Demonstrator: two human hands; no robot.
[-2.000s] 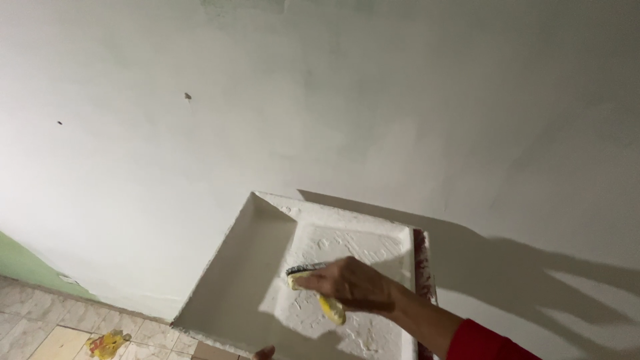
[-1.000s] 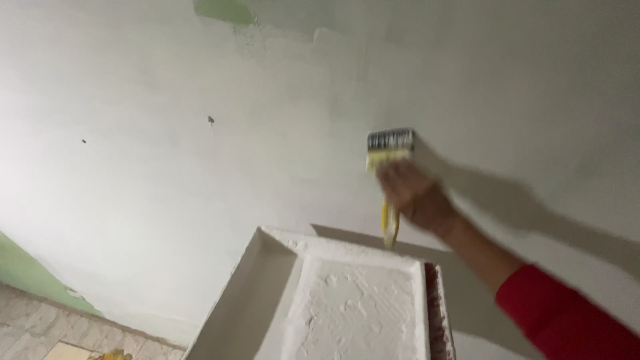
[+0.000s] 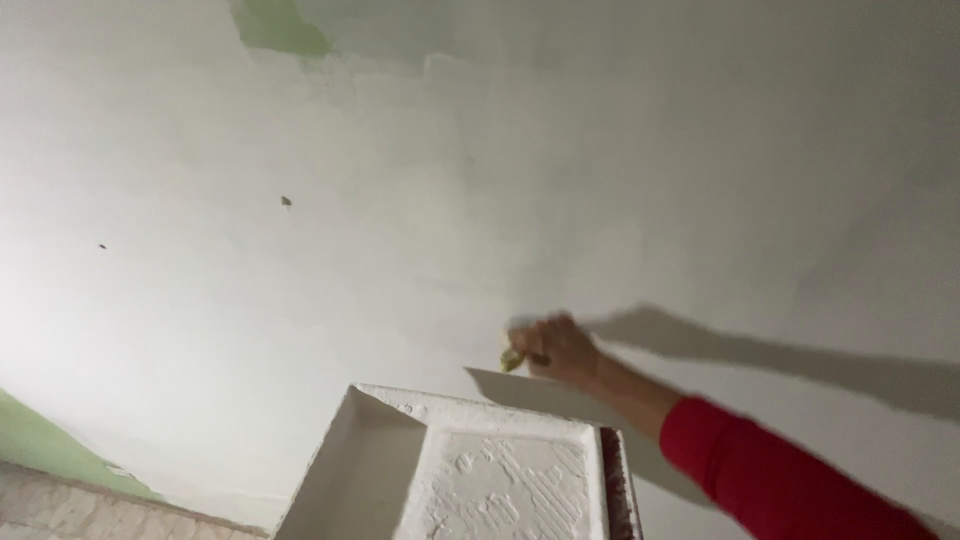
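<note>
My right hand point(image 3: 556, 349), in a red sleeve, is closed around a paintbrush point(image 3: 511, 358) against the wall, just above the tray. Only part of the brush's yellow handle shows; its bristles are blurred and mostly hidden by the fingers. Below stands a paint tray point(image 3: 510, 480) coated in white paint, its ribbed ramp on the right and its deeper well on the left. The wall point(image 3: 360, 247) is mostly covered in whitish paint. My left hand is out of view.
Green patches show on the wall at the top point(image 3: 281, 26) and at the lower left point(image 3: 56, 442). Two small holes mark the wall on the left. Marble-patterned floor tiles point(image 3: 82, 510) lie at the bottom left. The arm casts a shadow across the wall at the right.
My right hand first lifted the brush from over the tray up to the wall; since then it has come lower on the wall. The fingertips at the tray's lower edge have gone from view.
</note>
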